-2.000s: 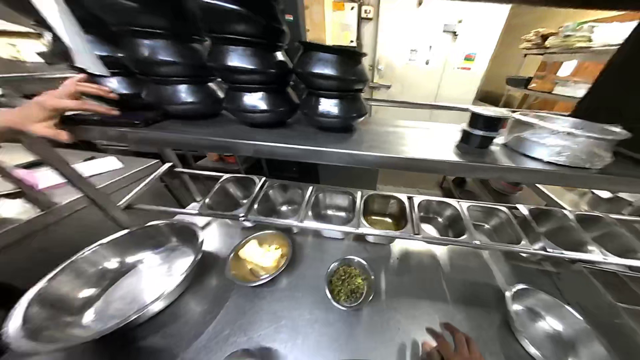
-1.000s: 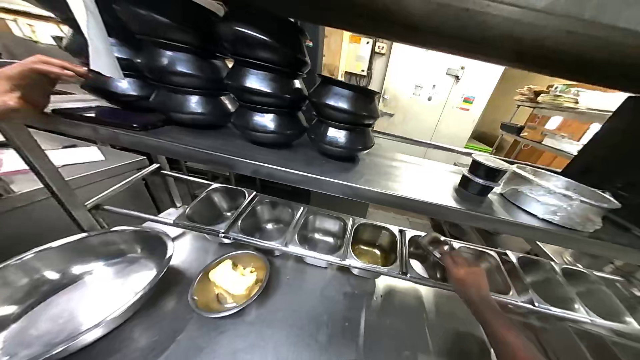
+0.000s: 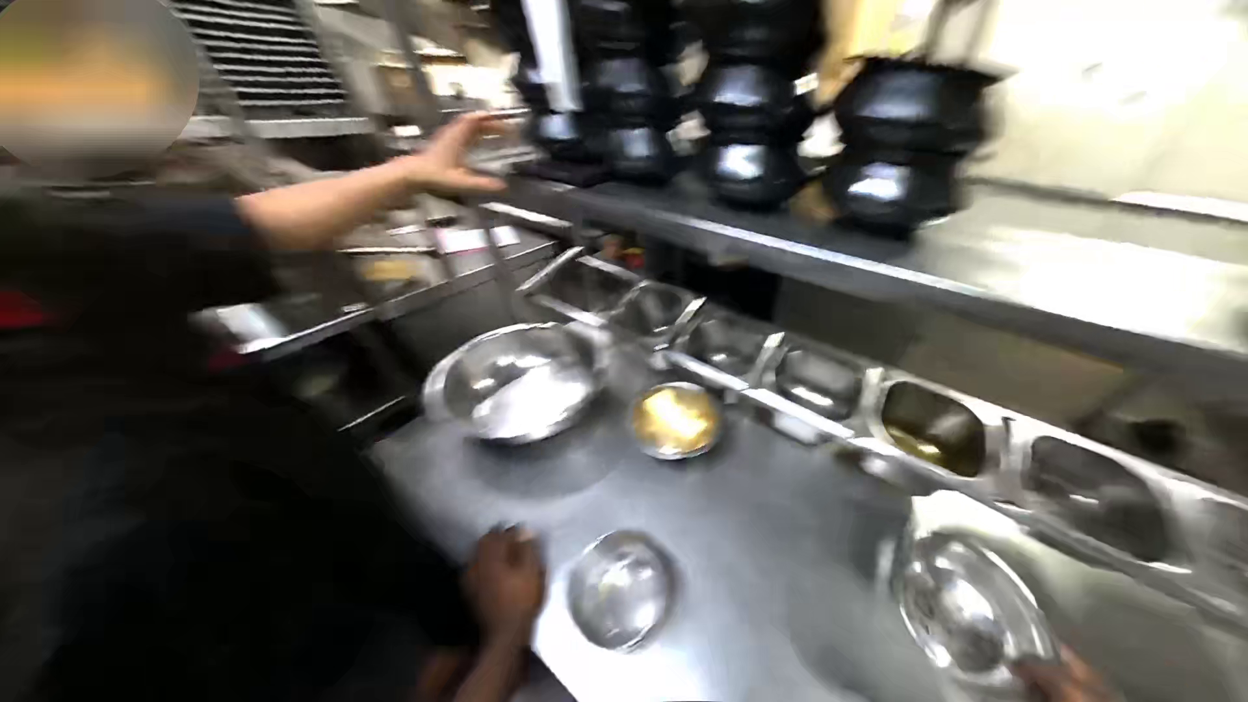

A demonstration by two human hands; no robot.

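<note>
My left hand (image 3: 507,580) is at the near edge of the steel counter, just left of a small round metal bowl (image 3: 621,591); whether it holds anything is too blurred to tell. At the lower right my right hand (image 3: 1063,675) grips the rim of a metal bowl (image 3: 960,604) over the counter. Further back on the counter stand a metal bowl with pale yellow food (image 3: 675,420) and a large steel basin (image 3: 522,383). The view is motion-blurred.
Metal pans (image 3: 934,427) sit in a rail behind the counter. Above runs a steel shelf (image 3: 780,249) with stacked black pots (image 3: 746,127). A person in dark clothes (image 3: 195,468) stands close on the left, an arm (image 3: 361,195) reaching toward the shelf.
The view has swung left, bringing the other person into sight. My right hand, over the pans one second ago, is now at a metal bowl. My left hand has come into view.
</note>
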